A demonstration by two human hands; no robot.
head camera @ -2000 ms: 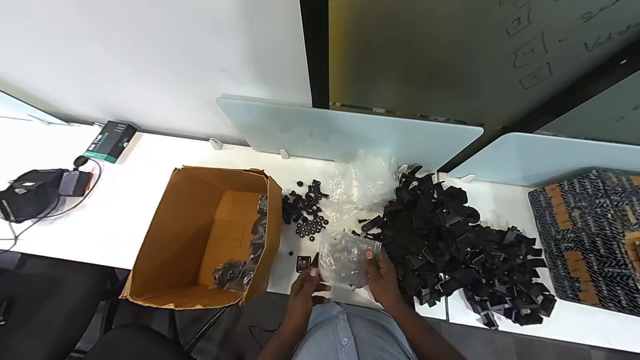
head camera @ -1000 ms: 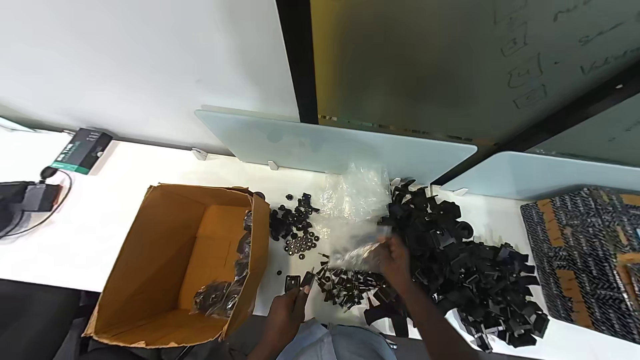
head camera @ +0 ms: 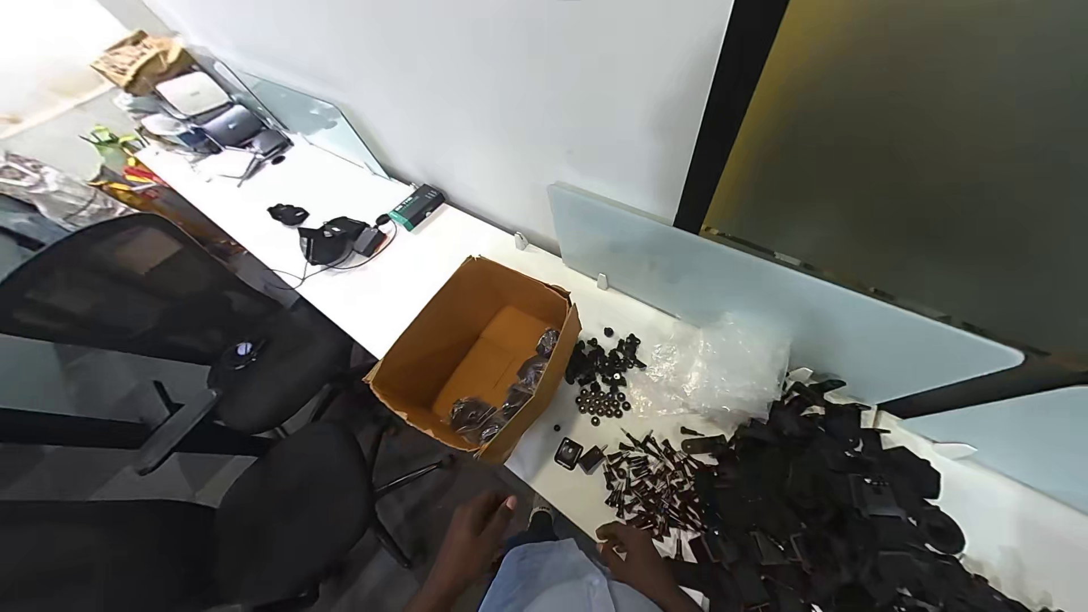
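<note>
My left hand is off the desk edge, below the cardboard box, and holds nothing that I can see. At the desk's front edge my right hand has its fingers curled, beside a pile of small dark screw-like parts; whether it holds anything is unclear. Two small square black parts lie left of that pile. Farther back are small black knobs and round nut-like pieces. Clear plastic bags lie against the divider. A large heap of black plastic parts covers the right side.
An open cardboard box with dark wrapped bundles stands left of the parts. Farther left are a cabled black device and a green-black box. Mesh office chairs stand by the desk. A glass divider runs behind.
The right hand has let go of the clear bag and moved to the desk's front edge. My left hand has moved away from the small square parts, off the desk. The view has swung left.
</note>
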